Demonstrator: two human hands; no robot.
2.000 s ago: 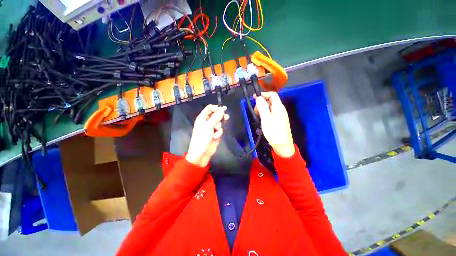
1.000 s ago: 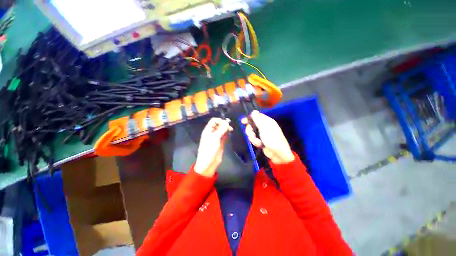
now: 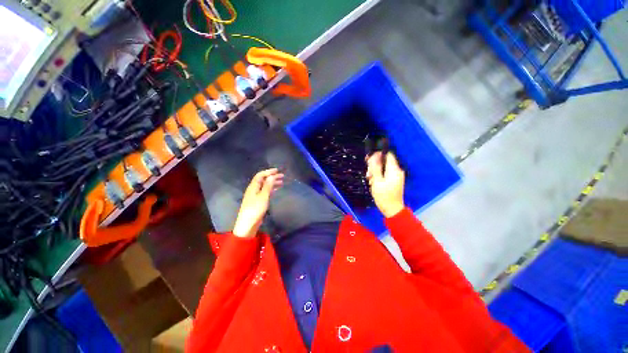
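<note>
My right hand (image 3: 387, 180) is over the deep blue bin (image 3: 425, 148), with a black piece (image 3: 379, 146), seemingly a cable end, at its fingertips. Black cables (image 3: 341, 155) lie inside the bin. My left hand (image 3: 257, 197) is over my lap with its fingers apart and nothing in it. The orange test fixture (image 3: 172, 145) runs along the bench edge with a row of grey and white sockets. No cable leads from the sockets to my hands.
A heap of black cables (image 3: 41, 165) lies on the green bench behind the fixture. The tester (image 3: 41, 52) is at the upper left. Orange end clamps (image 3: 292, 72) curve over the bench edge. A cardboard box (image 3: 127, 283) is below. A blue metal frame (image 3: 523, 58) stands at the upper right.
My right hand has moved from the fixture's right end to over the blue bin. My left hand has drawn back from the fixture and opened. The view has turned toward the bin.
</note>
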